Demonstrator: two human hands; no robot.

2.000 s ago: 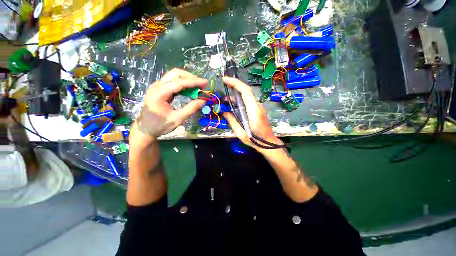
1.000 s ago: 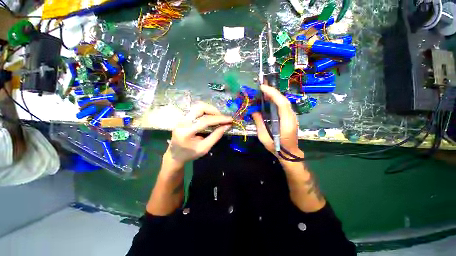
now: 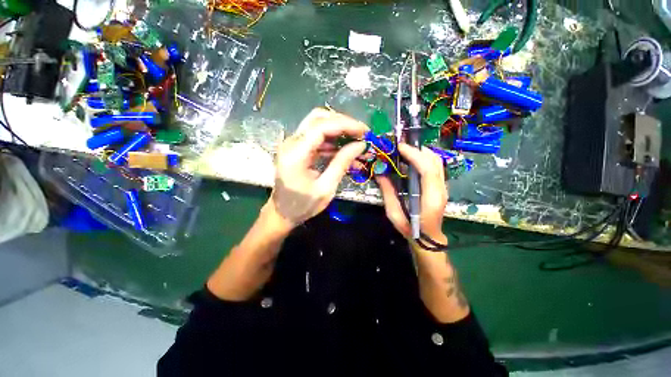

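Observation:
A small blue cell assembly (image 3: pixel 380 141) with red and yellow wires lies between my two hands near the bench's front edge. My left hand (image 3: pixel 313 166) pinches it from the left with thumb and fingers. My right hand (image 3: pixel 423 188) holds the soldering iron (image 3: pixel 415 158) upright in the picture, its bright shaft pointing away from me, and its fingertips touch the assembly's right side. A round green piece (image 3: pixel 380 120) shows just beyond the assembly. The exact grip points are partly hidden by my fingers.
An assembly pile (image 3: pixel 511 92) lies to the right, another (image 3: pixel 121 118) to the left. A clear tray (image 3: pixel 165 221) overhangs the front edge. The soldering station (image 3: pixel 618 140) stands right, its cord crossing the edge. Loose wires (image 3: pixel 239 15) and a white label (image 3: pixel 365 41) lie farther back.
The view has shifted. My left hand has moved from the wires at the assembly's front edge to its left side. The assembly has turned. The iron stays in my right hand.

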